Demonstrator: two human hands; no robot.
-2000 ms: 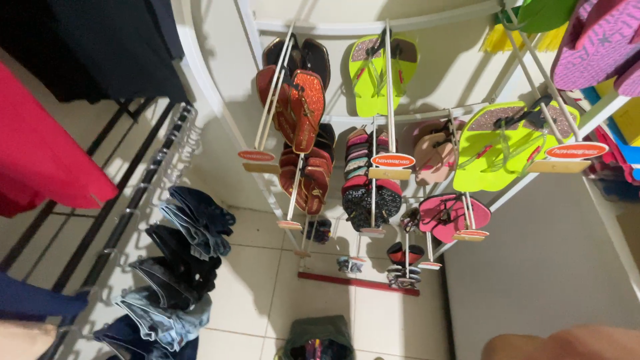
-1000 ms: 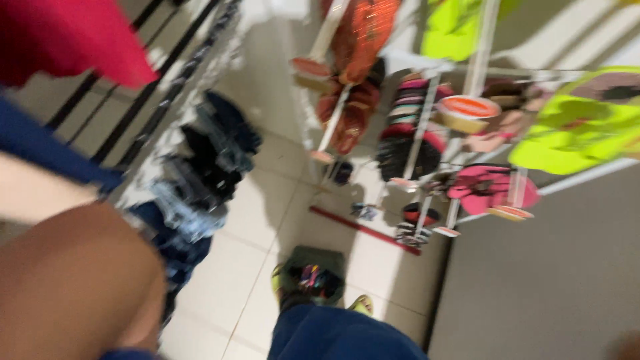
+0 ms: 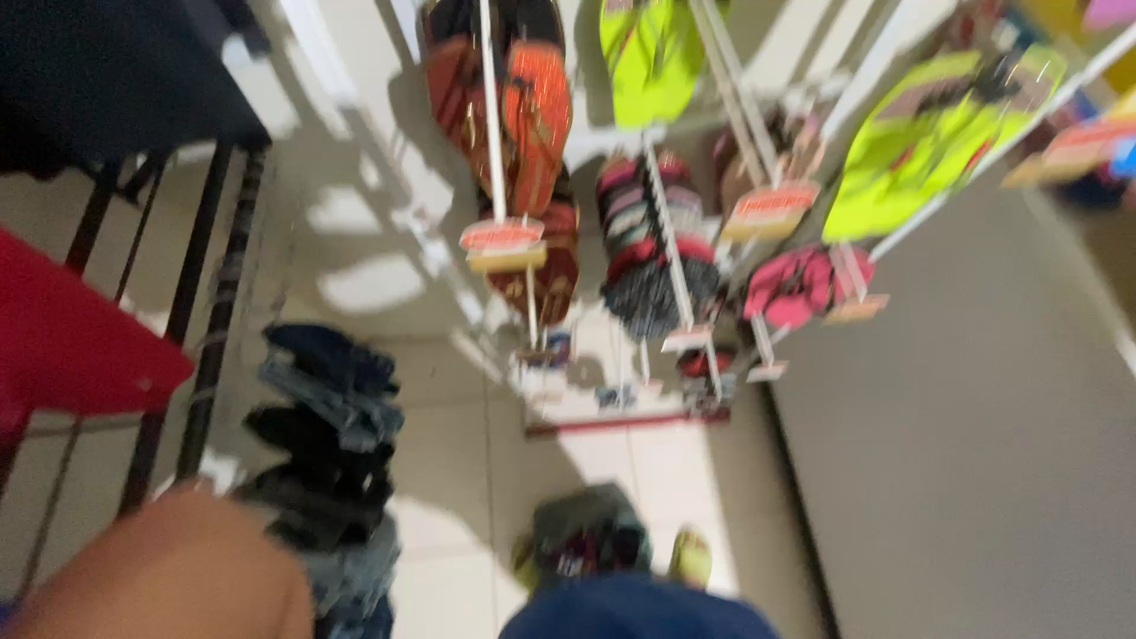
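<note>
Neither my left hand nor my right hand shows. At the lower left, a blurred piece of bare skin, perhaps part of an arm, lies in front of folded denim on a rack. Flip-flops hang on hooks ahead: an orange pair, lime green ones, and a pink pair. Black and striped ones hang between them. Below, a dark grey bag or bundle is on the floor beside a yellow-green shoe. Blue cloth fills the bottom middle.
A black metal clothes rack with a red garment and a dark garment stands on the left. A grey panel borders the right. Pale tiles cover the floor, with a red strip at the display's base.
The view has swung about. Bare skin at the lower right two seconds ago is gone from there. Skin shows at the lower left now, as it did one second ago.
</note>
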